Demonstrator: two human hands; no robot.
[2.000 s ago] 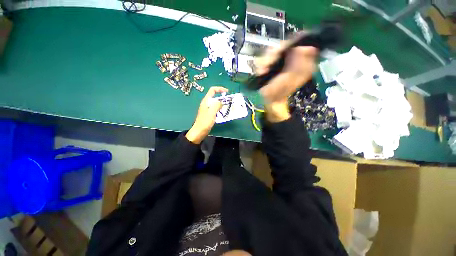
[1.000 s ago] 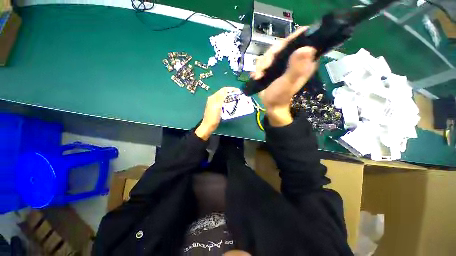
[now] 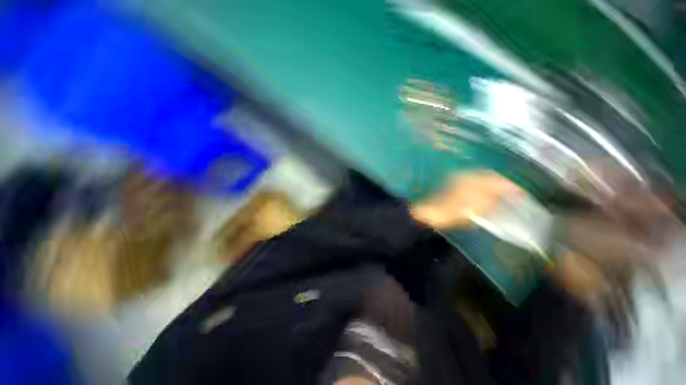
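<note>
The whole view is strongly blurred. My left hand (image 3: 475, 197) is over the green bench (image 3: 331, 83), at the left end of a white housing (image 3: 523, 224), and its fingers appear to hold it. My right hand (image 3: 587, 277) is a blurred patch to the right of the housing. Its fingers, and anything in them, cannot be made out. A smear of small brown pieces (image 3: 429, 101) lies beyond my left hand, with small white pieces (image 3: 508, 101) to their right.
A blue stool or bin (image 3: 120, 90) is a large blur at the left. Brown shapes, perhaps cartons or slats (image 3: 90, 263), are on the floor at the lower left. A whitish heap (image 3: 658, 331) is at the lower right edge.
The view has swung and tilted sharply, so the bench edge now runs steeply down to the right. The black screwdriver in my right hand can no longer be made out.
</note>
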